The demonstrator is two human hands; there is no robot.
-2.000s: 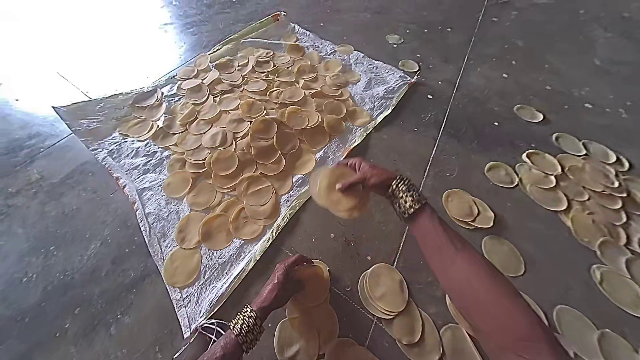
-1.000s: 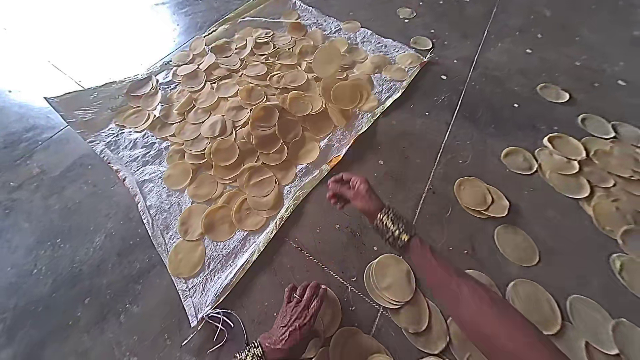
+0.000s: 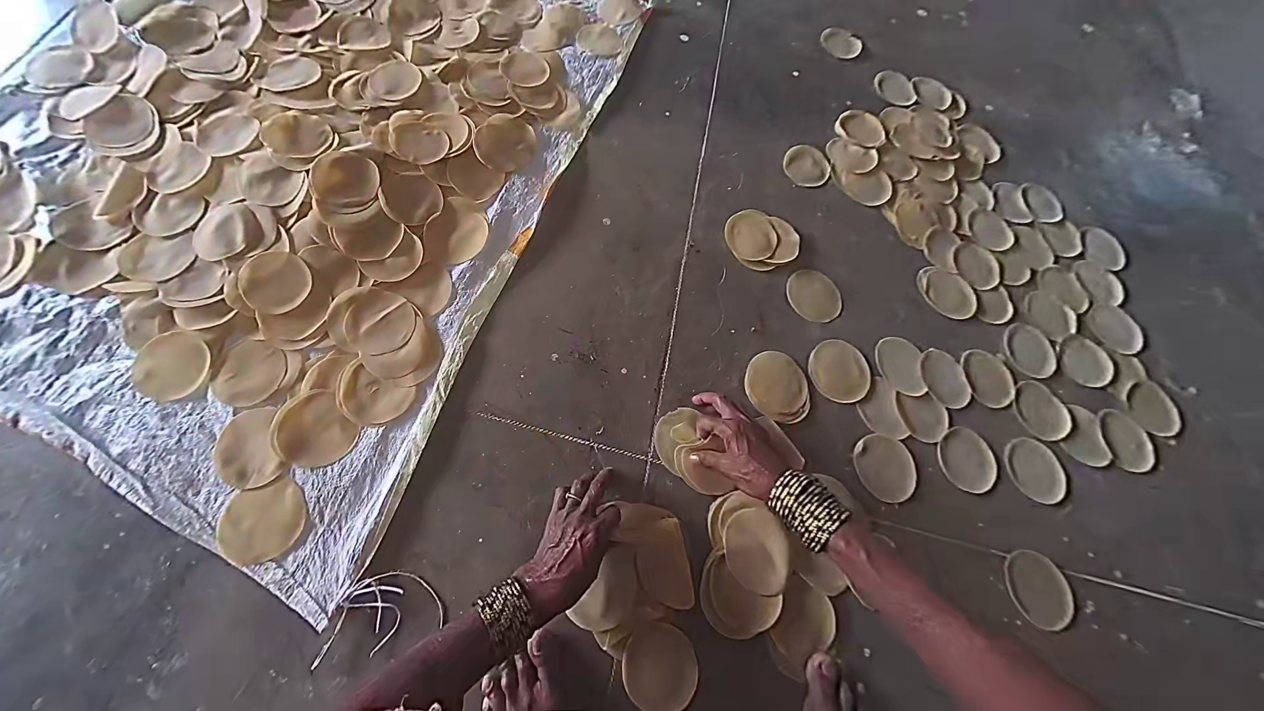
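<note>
Many thin round tan discs, perhaps papads, lie about in the head view. My left hand point(image 3: 573, 538), with a ring and bangles, rests at the upper left edge of a group of discs point(image 3: 660, 664) by the feet; its fingertips are partly hidden, so its hold is unclear. To the right, my right hand point(image 3: 736, 444), also in bangles, has its fingers spread over a small stack of discs point(image 3: 677, 441); whether it grips them cannot be told. Another overlapping cluster of discs point(image 3: 755, 551) lies between and below the hands.
A silvery woven plastic sheet point(image 3: 336, 533) at the left bears a large heap of discs point(image 3: 275, 283), with loose white strings point(image 3: 380, 595) at its near corner. More discs point(image 3: 1037, 410) are spread over the dark floor at the right. Bare feet point(image 3: 515, 683) show at the bottom edge.
Two seconds ago my right hand held discs near the sheet's edge; one second ago it was there without them. Now it is over the floor discs. The view has shifted toward the floor at right.
</note>
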